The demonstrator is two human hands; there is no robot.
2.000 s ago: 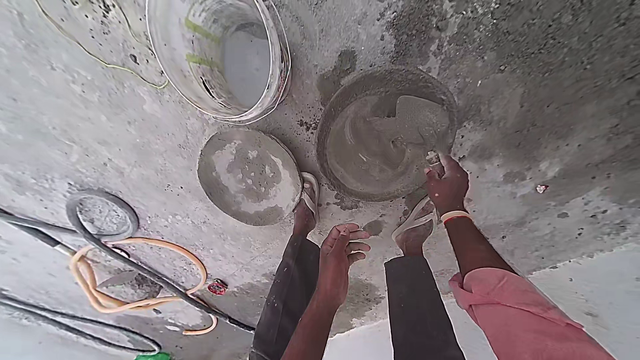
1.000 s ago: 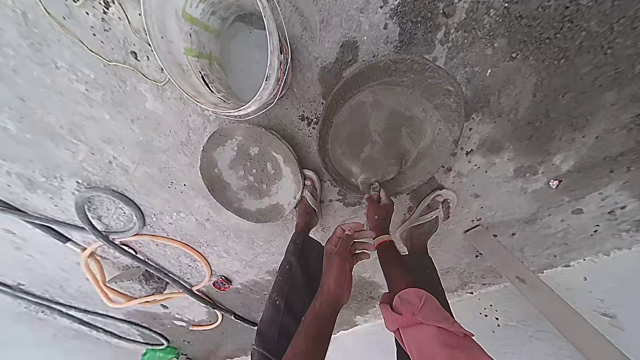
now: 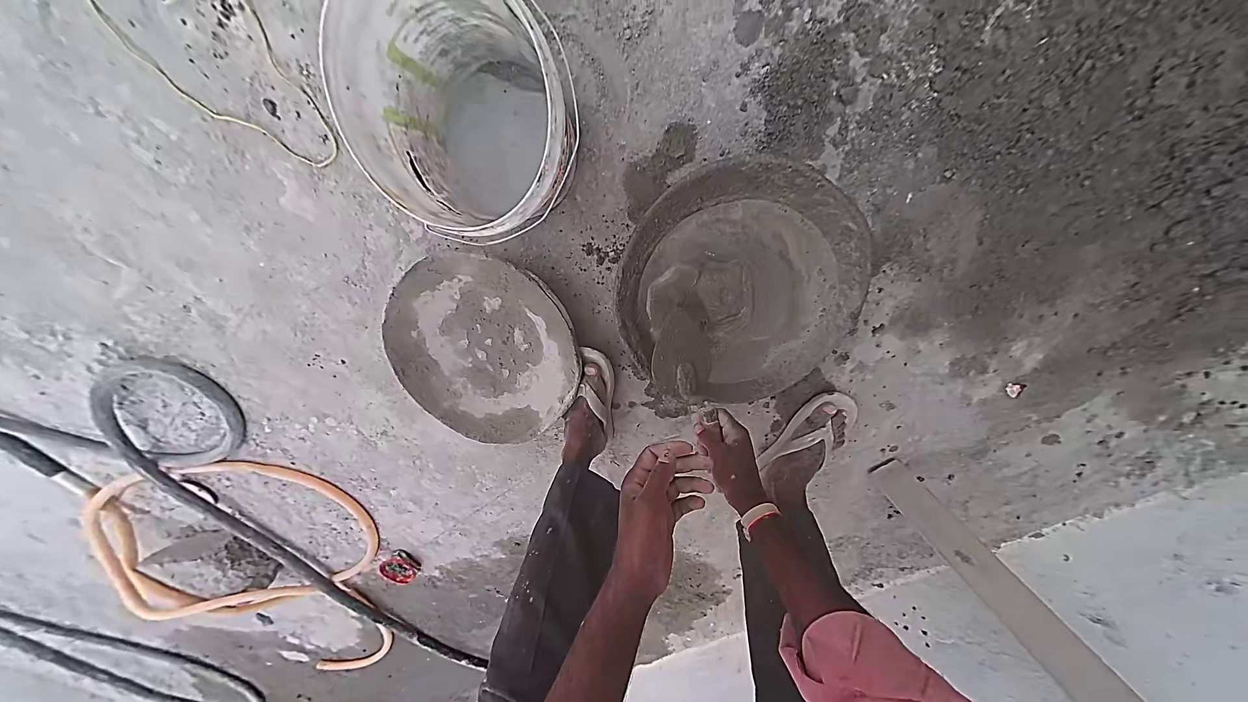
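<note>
A round, shallow pan [image 3: 780, 361] holds wet grey cement mix, in front of my feet. My right hand [image 3: 726, 448] is closed around the handle of a trowel, mostly covered by my fingers; the trowel's mortar-coated blade [image 3: 680, 336] lies in the mix at the pan's near left. Just left of it, my left hand [image 3: 668, 478] is empty, its fingers loosely curled and apart, close to the right hand. A second round pan [image 3: 483, 346], coated with dried and damp cement, sits left of the first. Beyond it stands a white plastic bucket [image 3: 429, 175] with greyish liquid inside.
Black hose [image 3: 263, 541] and an orange hose [image 3: 370, 526] lie coiled at the left. A thin yellowish cord [image 3: 234, 119] runs by the bucket. A long straight bar [image 3: 1004, 585] rests on the floor at the right. My sandalled feet [image 3: 795, 453] stand close to the pans.
The trowel blade has moved from the far right part of the pan to its near left side. My right hand has come in toward my left hand.
</note>
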